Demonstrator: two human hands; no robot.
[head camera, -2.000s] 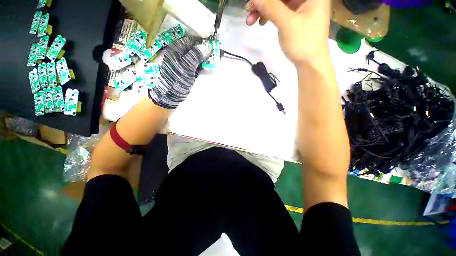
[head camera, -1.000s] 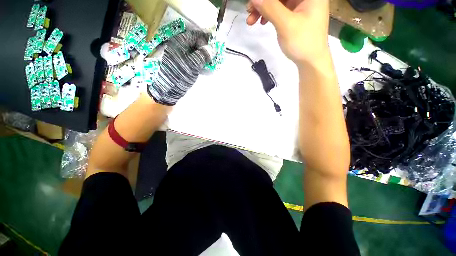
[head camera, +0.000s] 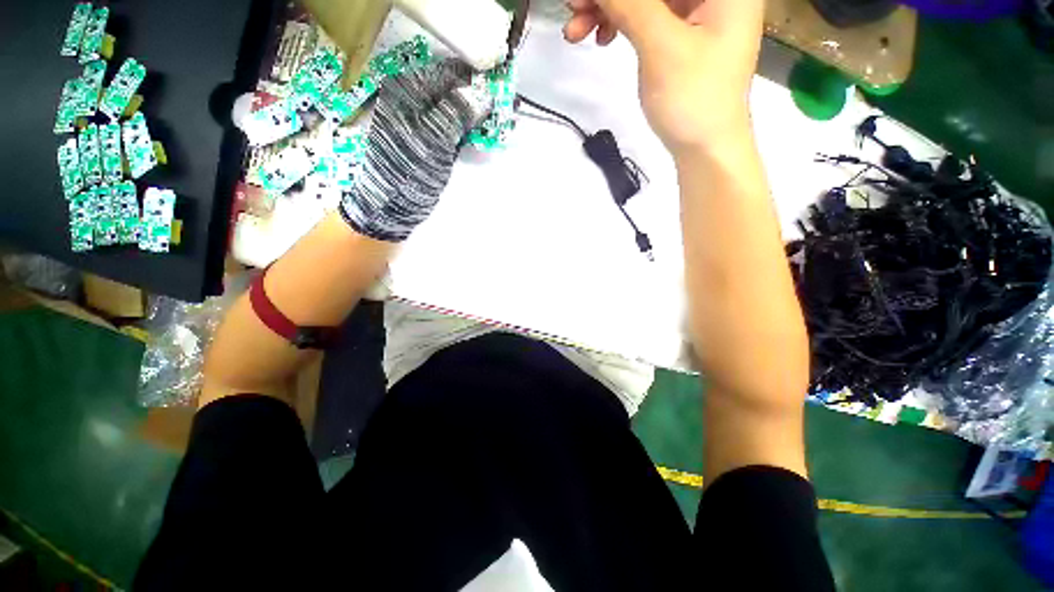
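My left hand (head camera: 416, 145), in a grey-and-white striped knit glove, grips a small green circuit board (head camera: 499, 110) at the top middle of the white work surface. A black cable (head camera: 609, 162) runs from the board to the right; its folded bundle and plug lie on the white surface. A thin dark soldering iron (head camera: 519, 26) points down at the board's upper end. My bare right hand (head camera: 665, 46) is raised at the top edge, its upper part cut off by the picture. Whether its fingers hold anything is too unclear to see.
Loose green boards (head camera: 318, 116) lie heaped left of my glove. Rows of boards (head camera: 110, 168) lie on the black surface (head camera: 173, 69). A black cable pile (head camera: 913, 278) lies on clear plastic (head camera: 1011, 387) at the right. A wooden stand (head camera: 861, 41) is at the upper right.
My left hand and the board have shifted slightly, and the board stands more upright than one second ago. My right hand has moved slightly up and left. The view has shifted a little.
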